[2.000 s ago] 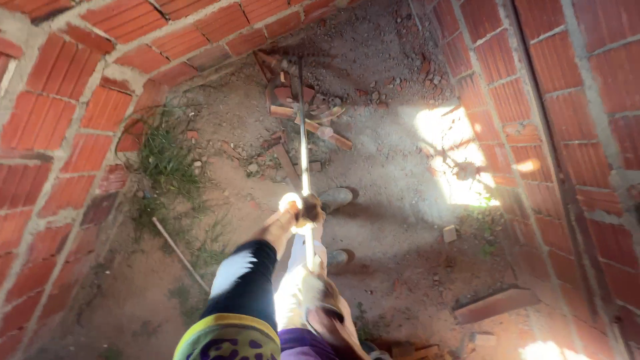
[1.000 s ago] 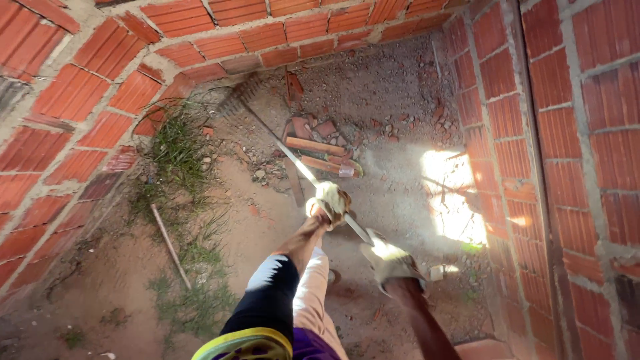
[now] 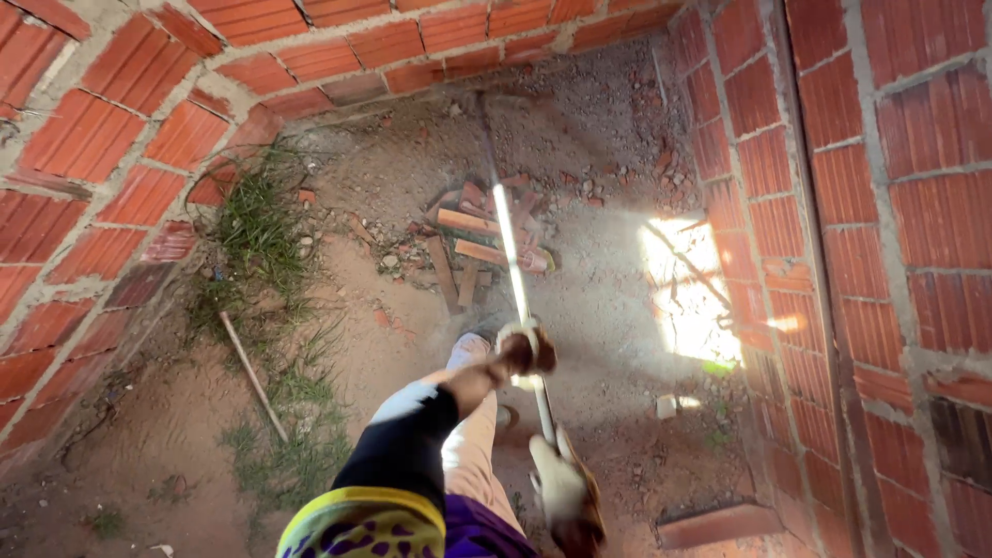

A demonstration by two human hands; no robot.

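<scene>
My left hand (image 3: 527, 349), in a pale work glove, is closed around a long pole (image 3: 509, 240) about halfway along it. Lower down, my right hand (image 3: 562, 480), gloved too and slightly blurred, grips the same pole near its bottom end. The pole runs up and a little left from my hands, sunlit in its middle and dark toward the far end. Its head lies in shade on the dirt near the back wall, too blurred to tell its kind. Under the pole's middle lies a pile of broken brick pieces and reddish slats (image 3: 469, 222).
Hollow-brick walls rise at the left (image 3: 116, 186), back and right (image 3: 775, 170). Grass (image 3: 260, 225) grows along the left, with a thin stick (image 3: 252, 376) beside it. A brick slab (image 3: 721, 527) and a small pale block (image 3: 666, 406) lie at right. Rubble covers the far ground.
The pole's far end has swung from the left, by the grass, to the right along the back wall. My right hand has moved left and lower in the view, still on the pole.
</scene>
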